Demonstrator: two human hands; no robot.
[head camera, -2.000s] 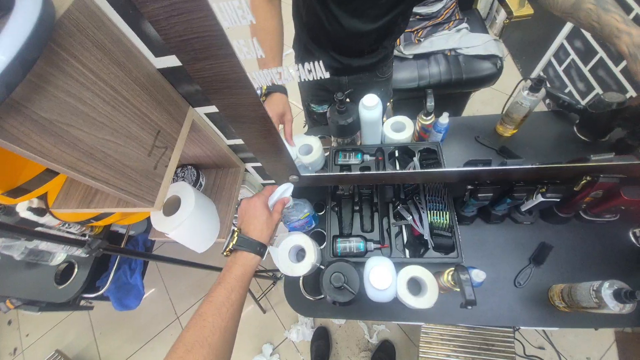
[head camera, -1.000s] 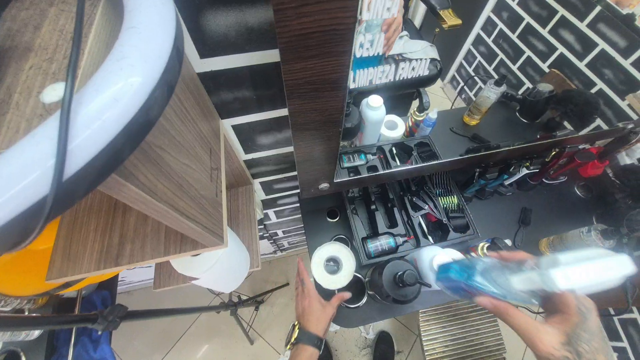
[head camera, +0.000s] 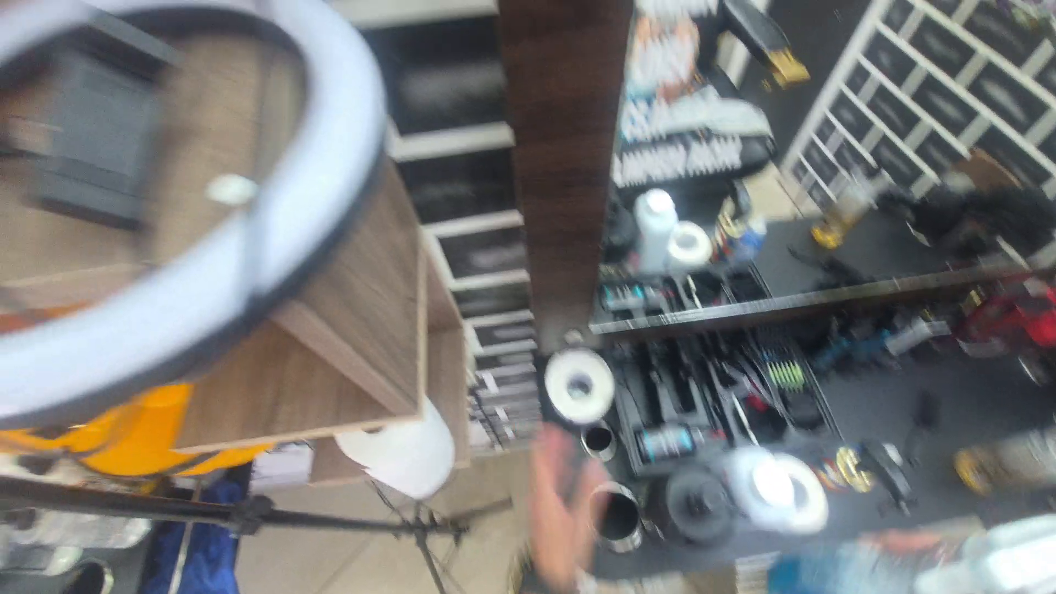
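My left hand (head camera: 561, 503), blurred, has its fingers apart and holds nothing. It is at the counter's left end, beside two metal-rimmed cup holders (head camera: 617, 518). Just beyond it a white roll (head camera: 579, 385) stands near the mirror's lower corner. At the bottom right edge, my right hand (head camera: 912, 541) is mostly hidden behind the clear and blue plastic bottle (head camera: 833, 569) it holds. Between the hands stand a dark pump bottle (head camera: 700, 502), a white bottle (head camera: 763, 483) and another white roll (head camera: 807, 495). Behind them lies a black tray (head camera: 634, 429) of combs and tools.
A ring light (head camera: 330, 247) and wooden shelves (head camera: 363, 330) fill the left. A paper roll (head camera: 404, 450) hangs below the shelf, near a tripod (head camera: 421, 528). Hair clippers (head camera: 899, 338) line the counter's back under the mirror. An amber bottle (head camera: 1002, 464) lies at the right.
The white roll by my left hand has moved back toward the mirror, and that hand has let go of it. The blue bottle, in my left hand at first, is now in my right, lower right.
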